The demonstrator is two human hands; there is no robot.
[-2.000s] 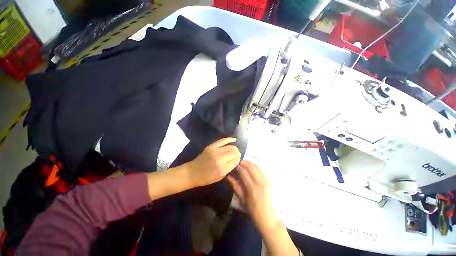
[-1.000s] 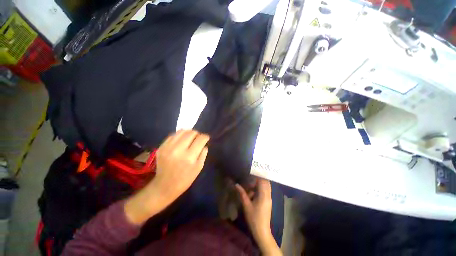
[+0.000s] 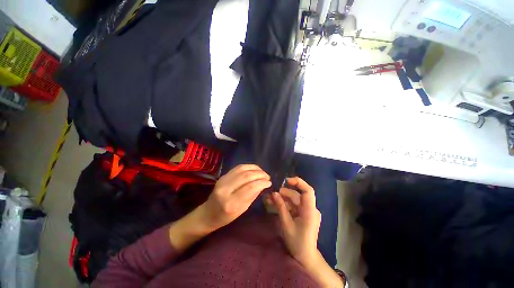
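A black fabric panel [image 3: 273, 107] runs from the presser foot and needle [image 3: 321, 27] down over the front edge of the machine table [image 3: 349, 124]. My left hand [image 3: 239, 191] pinches its lower edge between thumb and fingers, near my lap. My right hand [image 3: 296, 208] is close beside it, with thumb and fingertips on the same edge. More dark cut panels [image 3: 180, 79] lie to the left. Red-handled snips [image 3: 380, 68] and narrow dark strips [image 3: 414, 84] lie right of the needle.
A red crate [image 3: 197, 160] is under the panels at left, with a black fabric pile [image 3: 124, 202] beside it. Yellow [image 3: 20, 55] and red [image 3: 42, 76] crates stand at far left. Dark fabric [image 3: 434, 230] lies below the table at right.
Both hands have moved down from near the needle to the panel's lower edge by my lap and come together there. The panel now hangs stretched from the needle. The view has tilted down.
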